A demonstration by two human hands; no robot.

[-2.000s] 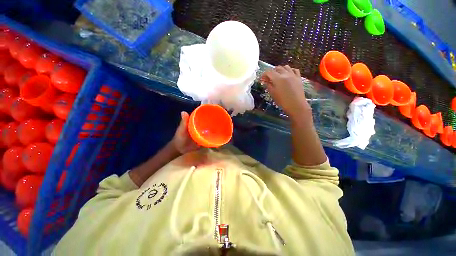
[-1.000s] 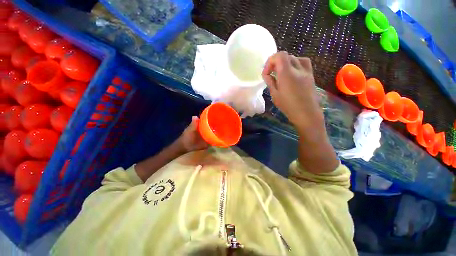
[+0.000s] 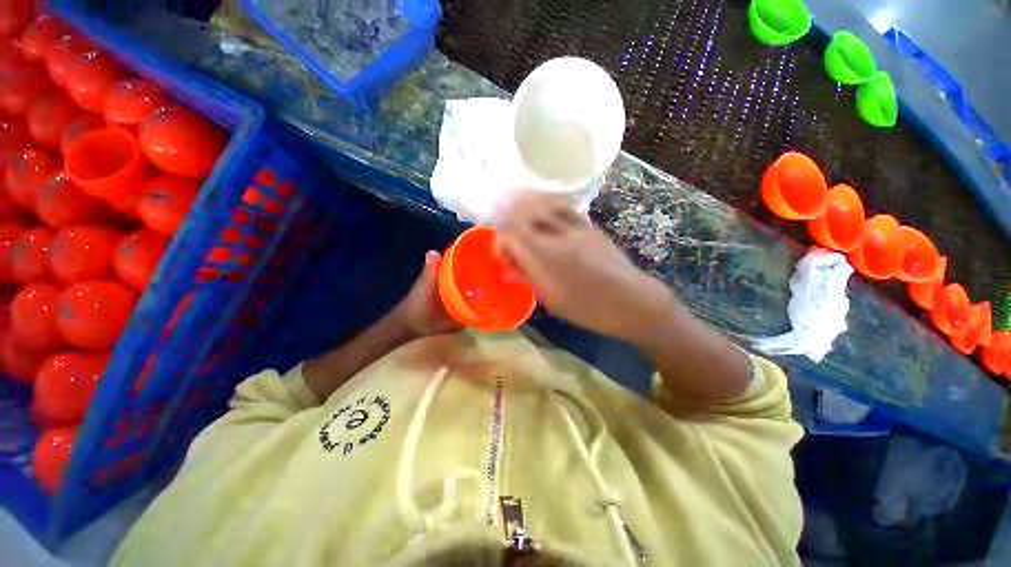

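My left hand holds an orange shell open side up, close to my chest. My right hand is blurred, with its fingertips over the shell's opening at the right side; whether it holds a small part cannot be seen. The white cup stands on a crumpled white rag just beyond the hands. Small silvery parts lie scattered on the ledge to the right of the cup.
A blue crate full of orange shells stands at the left. A blue parts tray sits at the ledge's upper left. Orange shells and green shells line the mesh belt. A second rag lies farther right.
My right hand went from the small parts on the ledge, past the white cup's near right side, to the shell's opening. My left hand still holds the shell. The view has shifted slightly.
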